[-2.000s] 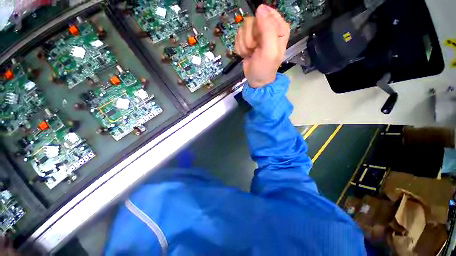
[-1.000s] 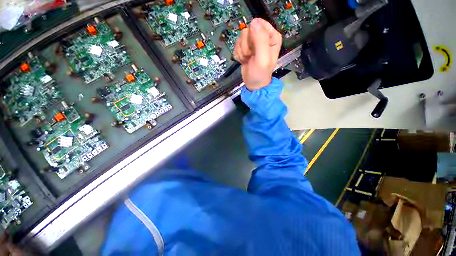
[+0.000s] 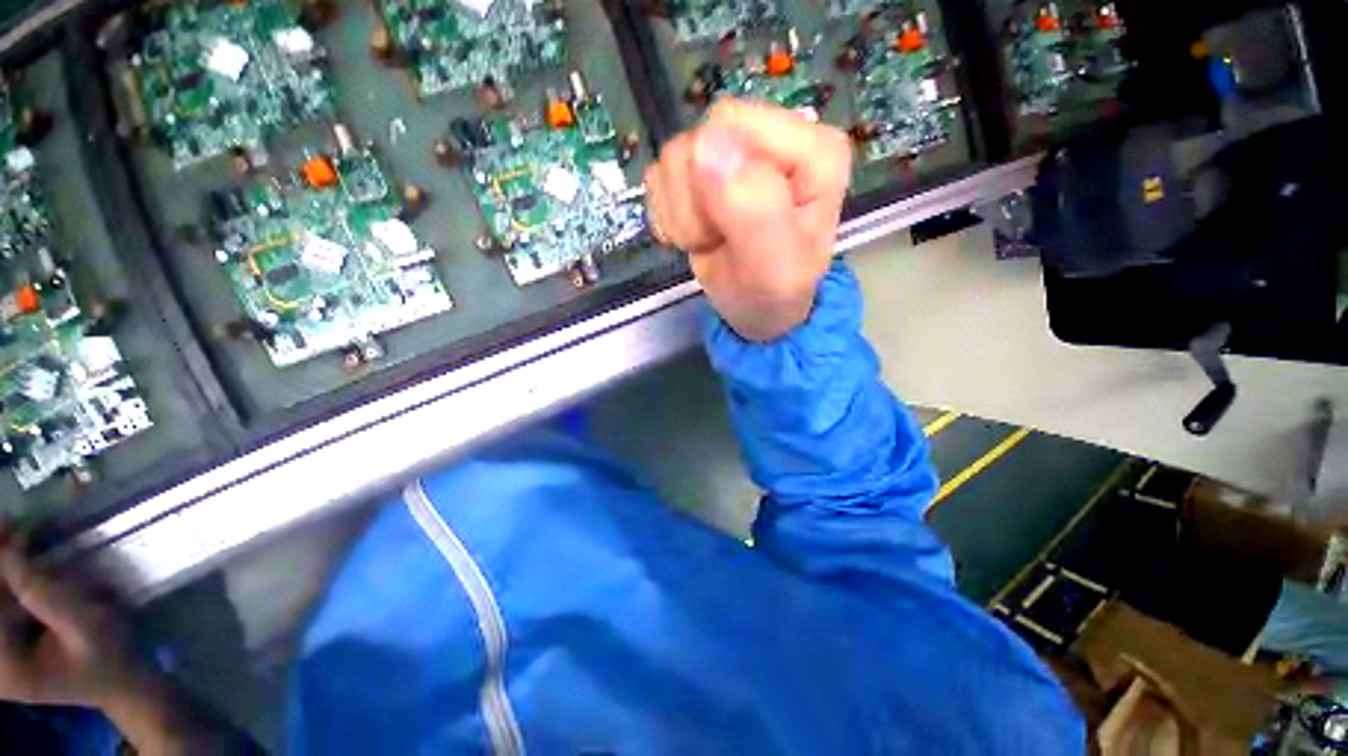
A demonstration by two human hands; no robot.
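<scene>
Green circuit boards (image 3: 328, 263) with orange parts and pale squares lie on dark-framed carriers (image 3: 429, 347) along a silver conveyor rail (image 3: 399, 424). My right hand (image 3: 757, 214) is a closed fist above the rail and the carrier edge, over the lower right boards. A thin dark hand tool showed at its left side in the earlier views; the fist hides it now. My left hand (image 3: 67, 643) is dark, blurred and cut off at the lower left, by the rail's near end; its grip cannot be made out.
A black machine part with a small crank (image 3: 1209, 387) stands at the right on a pale housing (image 3: 946, 318). The green floor with yellow lines (image 3: 983, 470) shows below. Cardboard (image 3: 1168, 672) lies at the lower right. My blue sleeve and front fill the lower middle.
The carriers and boards sit further right in view, and the machine part has shifted right and down. My left hand has come further into view. My right fist stays over the rail, slightly lower.
</scene>
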